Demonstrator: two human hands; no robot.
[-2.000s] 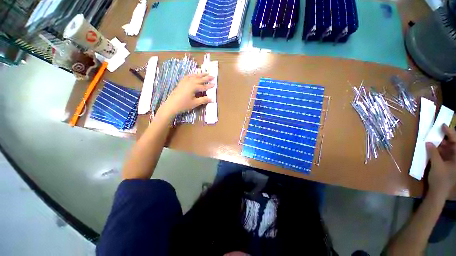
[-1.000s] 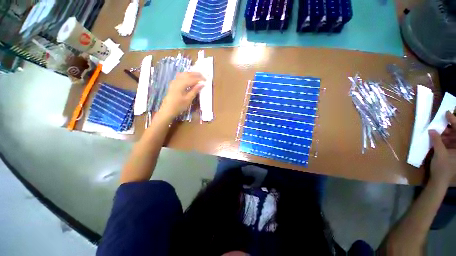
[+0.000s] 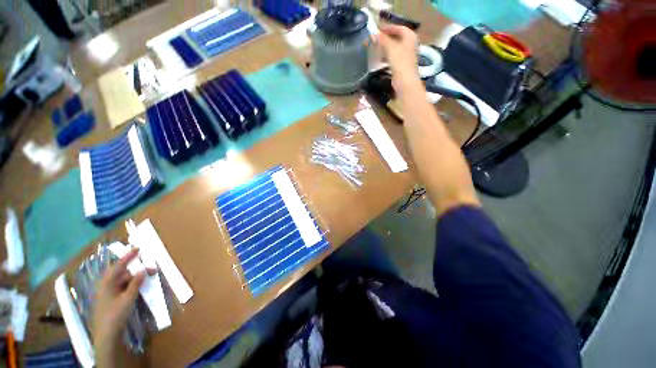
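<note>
Blue solar cell pieces lie side by side near the bench's front edge. A white strip lies along their right side. My left hand is over the left ribbon bundle, with thumb and fingers closed on a white strip. More white strips lie just right of it. My right hand is stretched out beside the grey pot; its fingers are blurred and I cannot tell whether they hold anything.
Short ribbon pieces and a white strip lie right of the cells. Cell stacks stand on the green mat. Behind my right arm are a white tape roll, black cable, red-yellow handles and a fan.
The view has turned right. A white strip now lies on the cells' right side. My right hand has left the right-hand white strips and reached beside the pot. My left hand stays by the ribbon bundle.
</note>
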